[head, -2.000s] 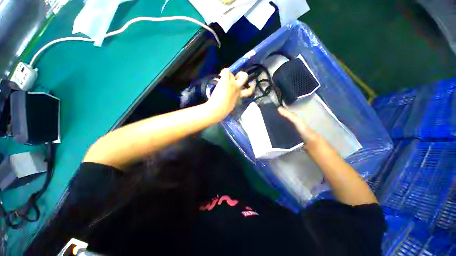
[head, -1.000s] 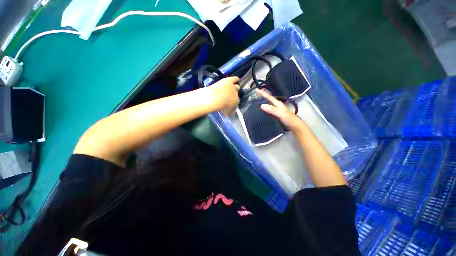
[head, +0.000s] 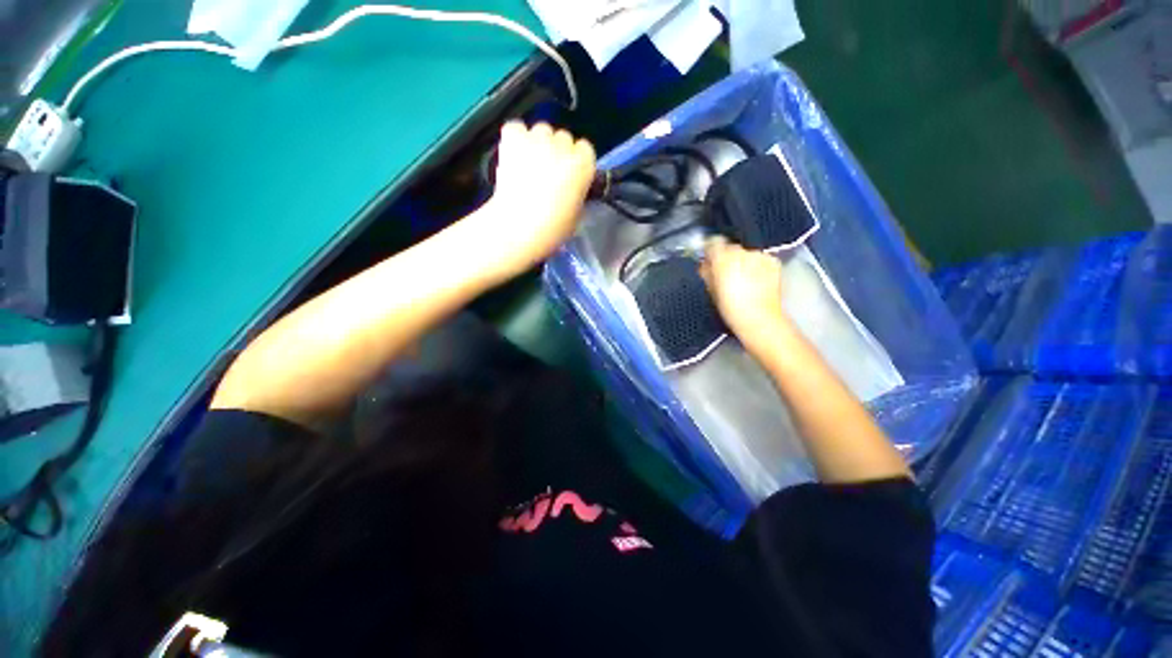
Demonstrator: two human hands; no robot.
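Two black mesh-faced units with pale edges lie in the film-lined blue crate [head: 864, 212]: a far unit [head: 769, 203] and a near unit [head: 679, 311]. My left hand [head: 546, 180] is a fist over the crate's left rim, closed on a black cable [head: 643, 193] that runs into the crate. The cable's other end is hidden. My right hand [head: 745, 285] is inside the crate between the two units, fingers curled at the near unit's upper edge. What its fingertips hold, if anything, is hidden.
The green bench [head: 309, 167] on the left bears a white power strip [head: 43, 133], a white cord, another black unit [head: 84, 251] and a grey block [head: 41, 379]. Stacked blue crates [head: 1054, 450] stand right. White sheets lie at the top.
My left hand has moved up and away from the units with the cable. My right hand has gone from spread fingers to curled ones. The near unit now sits flatter beside the far one.
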